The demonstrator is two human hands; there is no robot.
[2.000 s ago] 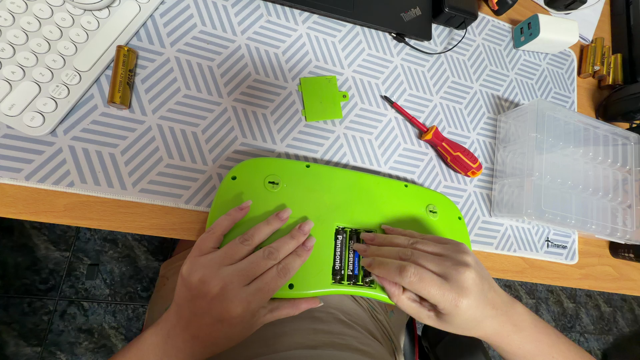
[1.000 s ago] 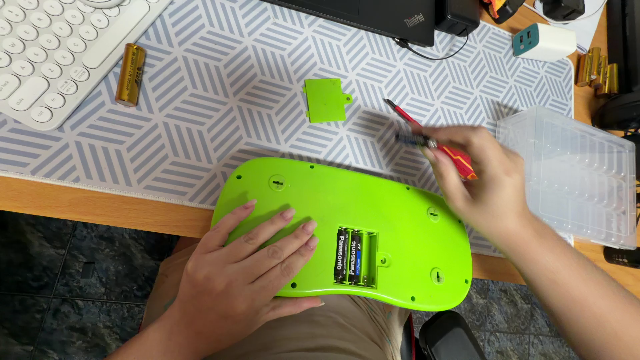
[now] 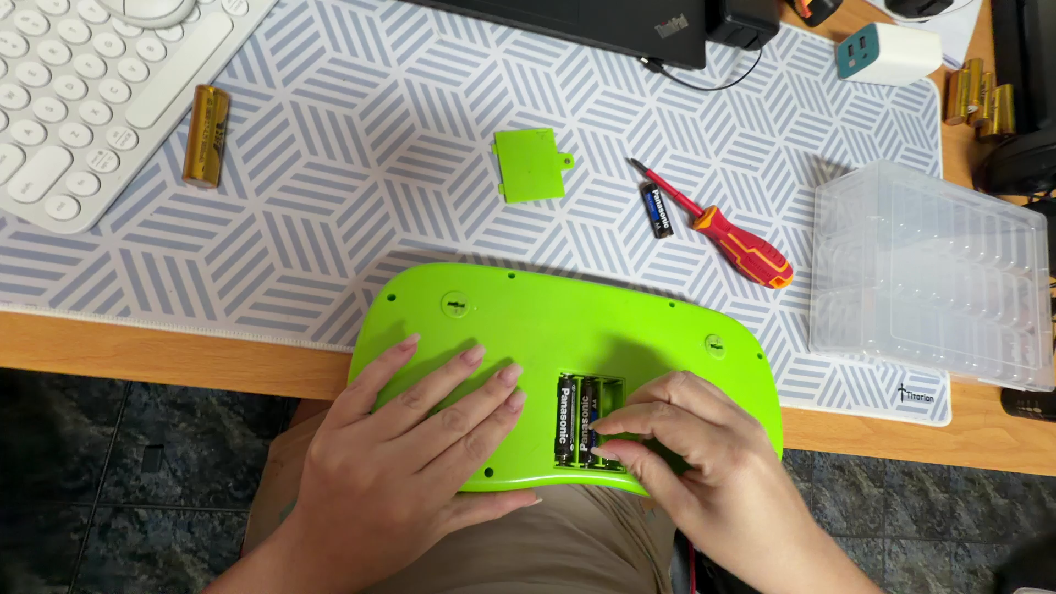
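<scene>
A bright green plastic housing (image 3: pixel 569 322) rests face down across my lap and against the table edge. My left hand (image 3: pixel 429 429) lies spread on its left part, the thumb at the lower edge. Two Panasonic AA batteries (image 3: pixel 565 421) sit side by side in its battery compartment (image 3: pixel 612 404), whose right part holds none. The fingertips of my right hand (image 3: pixel 693 445) touch the right one of the two; whether they grip it, I cannot tell. A loose AA battery (image 3: pixel 657 211) lies beside a red and yellow screwdriver (image 3: pixel 742 247). The green battery cover (image 3: pixel 530 167) lies left of them.
A white keyboard (image 3: pixel 74 107) is at the upper left, a gold battery (image 3: pixel 206 136) beside it. A clear plastic case (image 3: pixel 924 272) stands at the right. Behind are a black ThinkPad laptop (image 3: pixel 594 25), a white and teal charger (image 3: pixel 891 54) and several gold batteries (image 3: pixel 982 103).
My right hand has carried a battery from the compartment to the mat by the screwdriver, let it go and come back to the compartment. My left hand has stayed on the housing.
</scene>
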